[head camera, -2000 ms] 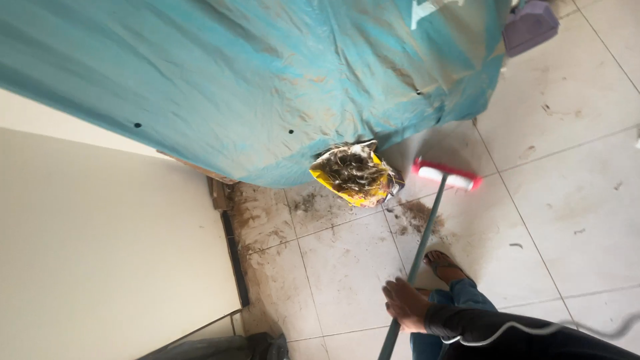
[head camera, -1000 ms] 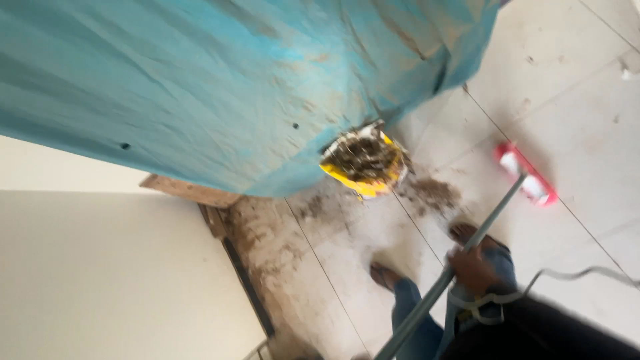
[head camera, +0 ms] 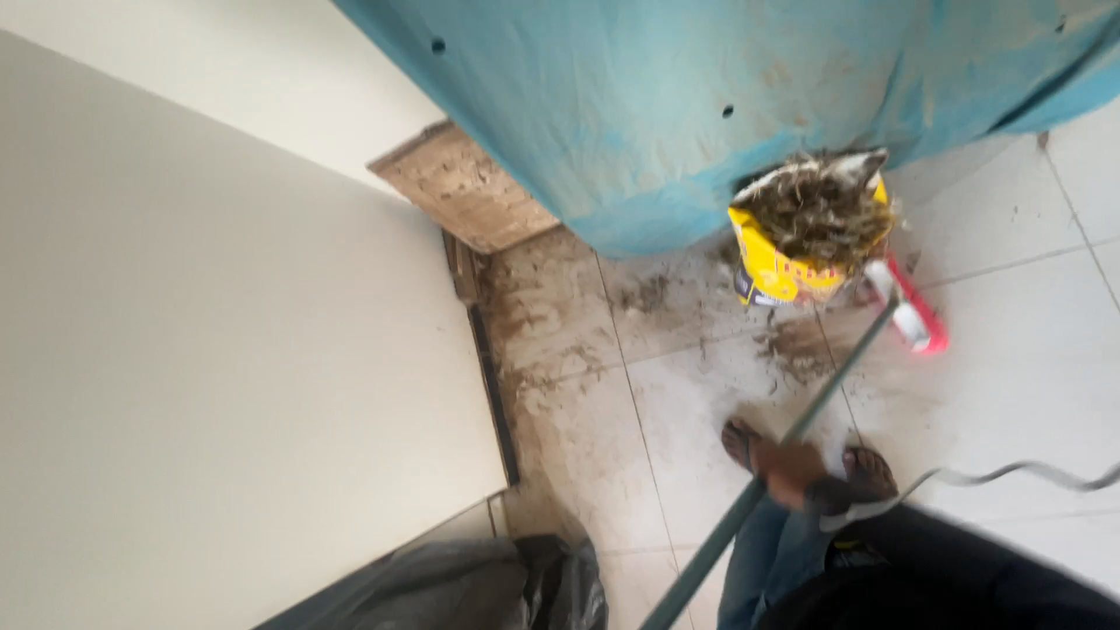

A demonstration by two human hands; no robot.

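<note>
My right hand [head camera: 792,474], reaching in under a dark sleeve, grips the grey-green pole [head camera: 726,529] of a floor broom. The broom's red and white head [head camera: 910,311] rests close to the lower right side of an open yellow bag [head camera: 770,267], and both are slightly blurred. Dry plant debris [head camera: 814,210] fills the bag, which stands against a blue sheet. Loose brown dirt [head camera: 796,348] lies on the tiles just below the bag and left of the broom head. My left hand is out of view.
A large blue sheet [head camera: 665,166] hangs above the floor. On the left are a pale panel [head camera: 245,350] and a dirty brown board [head camera: 468,188]. Black plastic [head camera: 464,586] lies at the bottom. Soiled tiles [head camera: 560,411] run beside the panel. A grey cord [head camera: 1006,472] crosses at right.
The broom head was well to the right of the bag one second ago and is now close beside it. My right hand still holds the pole. The view has shifted left.
</note>
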